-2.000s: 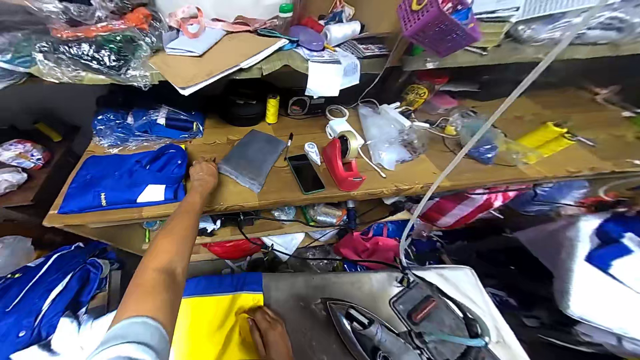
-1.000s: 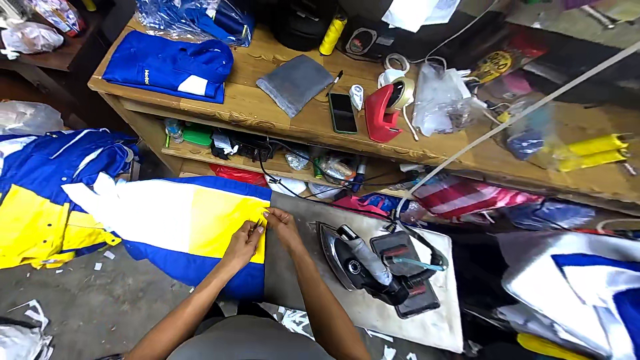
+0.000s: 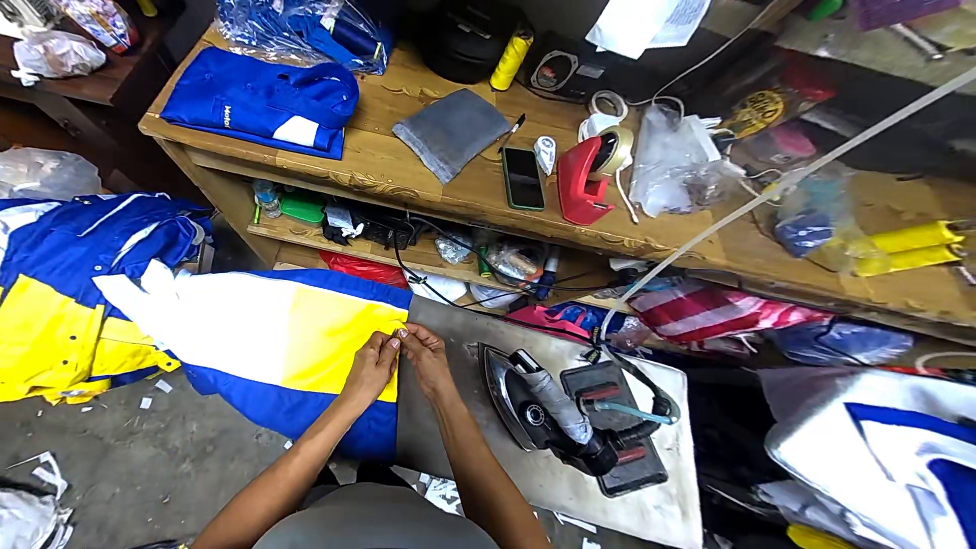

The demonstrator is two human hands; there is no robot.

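Observation:
A blue, white and yellow garment point(image 3: 252, 320) lies over the left part of the ironing board point(image 3: 450, 335). My left hand point(image 3: 371, 364) pinches the yellow panel's edge near its right end. Touching it at the fingertips, my right hand point(image 3: 425, 358) pinches the same edge. To the right of my hands, a steam iron point(image 3: 534, 404) with a wrapped handle sits on the board, partly over a dark iron rest point(image 3: 629, 457). A folded blue garment point(image 3: 259, 99) lies on the wooden table, beside a grey folded cloth point(image 3: 451, 133).
Along the wooden table point(image 3: 366, 152) are a phone point(image 3: 523, 179), a red tape dispenser point(image 3: 579, 187), plastic bags point(image 3: 671, 160) and yellow thread cones point(image 3: 907, 248). A white hose point(image 3: 717, 225) crosses above the table's right side. Blue and yellow garments point(image 3: 76, 290) are piled at left.
My left hand has left the blue garment on the table and joined my right hand at the yellow edge. The view has shifted. More of the tricolour garment now shows on the board.

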